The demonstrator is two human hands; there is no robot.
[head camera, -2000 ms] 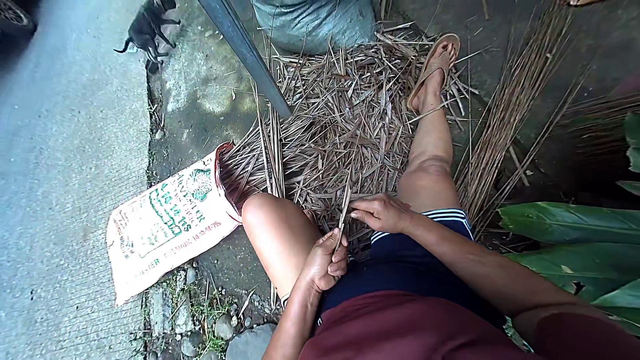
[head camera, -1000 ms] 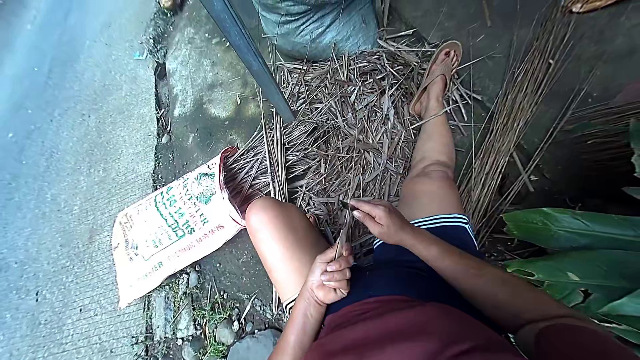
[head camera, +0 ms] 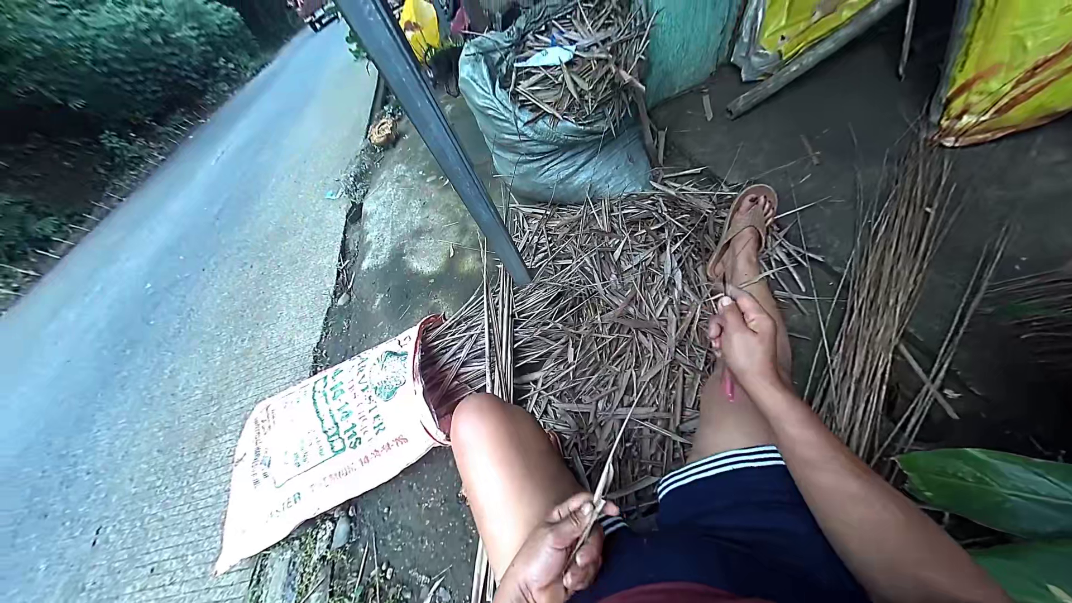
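Note:
My left hand (head camera: 557, 544), low in the view by my thigh, is closed on a thin dried leaf strip (head camera: 615, 456) that points up and away. My right hand (head camera: 744, 335) is over my outstretched shin, closed around a small tool with a pink handle (head camera: 729, 385); its blade is hard to make out. Between my legs lies a heap of dry leaf scraps (head camera: 620, 310). A white printed sack (head camera: 335, 435) lies on its side at the left, with a bundle of thin sticks (head camera: 461, 360) in its mouth.
A full grey-green sack (head camera: 569, 159) stands behind the heap. A slanted metal post (head camera: 444, 151) rises at the heap's edge. Long thin midribs (head camera: 888, 310) lie at the right, near broad green leaves (head camera: 980, 494). A road (head camera: 193, 285) runs along the left.
My right hand has moved away from my left hand, out over my shin. My left hand still holds a strip. The view has tilted up, showing more of the road and the standing sack.

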